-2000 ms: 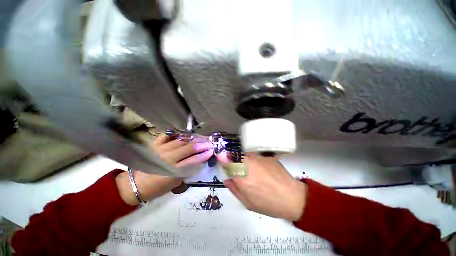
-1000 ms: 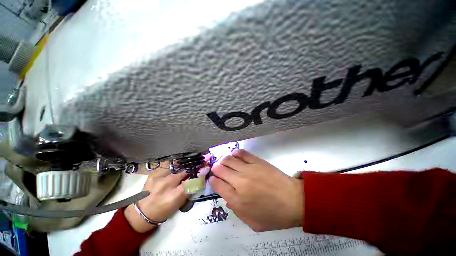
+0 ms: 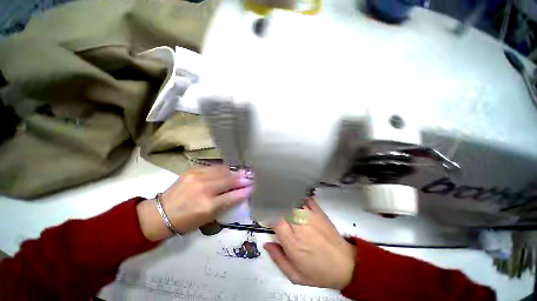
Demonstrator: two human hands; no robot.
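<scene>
The large khaki garment (image 3: pixel 76 100) lies heaped left of the machine, with white cloth (image 3: pixel 176 85) folded out of it. My left hand (image 3: pixel 197 197) is at the needle area, fingertips pressed together beside the garment's near end under violet-white light; the machine head hides what they pinch. My right hand (image 3: pixel 315 247) is right of the needle area, fingers bent and partly behind the machine head; I cannot tell if it holds anything. The white sewing machine (image 3: pixel 330 70) covers the needle and presser foot. A small pale round knob (image 3: pixel 299 216) shows in front of my right fingers.
The white table (image 3: pixel 194 258) has a printed ruler scale along its front edge. A white ribbed tension knob (image 3: pixel 391 199) sticks out from the machine. A bundle of narrow tan strips (image 3: pixel 513 258) lies at the table's right end. Blue items are blurred behind the machine.
The view has shifted, showing more of the khaki garment and the machine's front end. My right hand has moved back from the needle area toward the table's front. My left hand stays by the needle.
</scene>
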